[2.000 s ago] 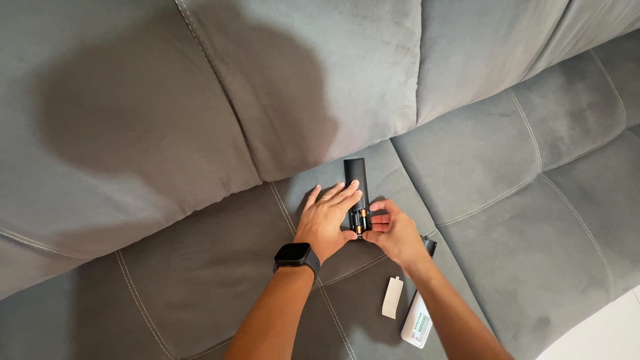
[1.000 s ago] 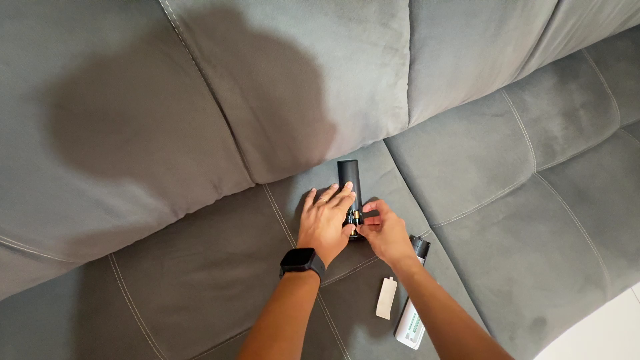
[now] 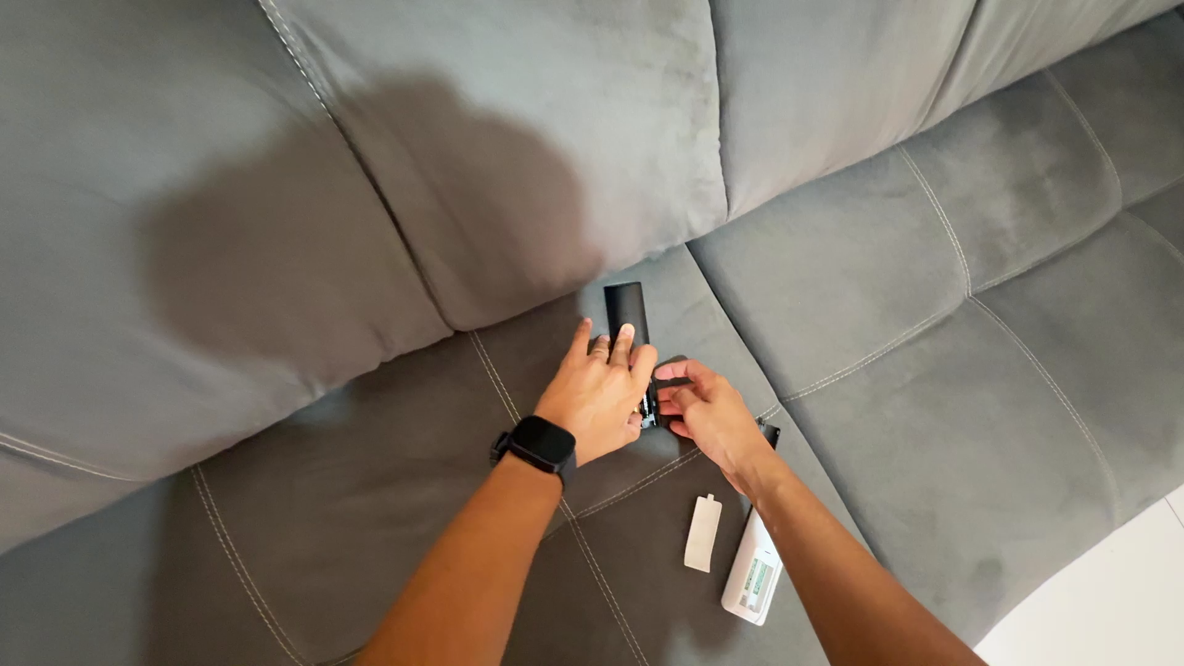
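A black remote control lies back up on the grey sofa seat, its battery compartment uncovered at the near end. My left hand rests over the remote's middle and holds it, with a black smartwatch on the wrist. Just right of the compartment is my right hand, its fingers curled around a dark piece, perhaps the battery cover, mostly hidden by the fingers. Whether batteries sit in the compartment is hard to tell, as my left hand covers part of it.
A white remote control lies on the seat, partly under my right forearm. To its left is a loose off-white battery cover. The sofa's backrest rises behind the black remote. White floor shows at the lower right.
My left hand has shifted over the compartment and covers more of it. My right hand has moved slightly away from the compartment, to its right side.
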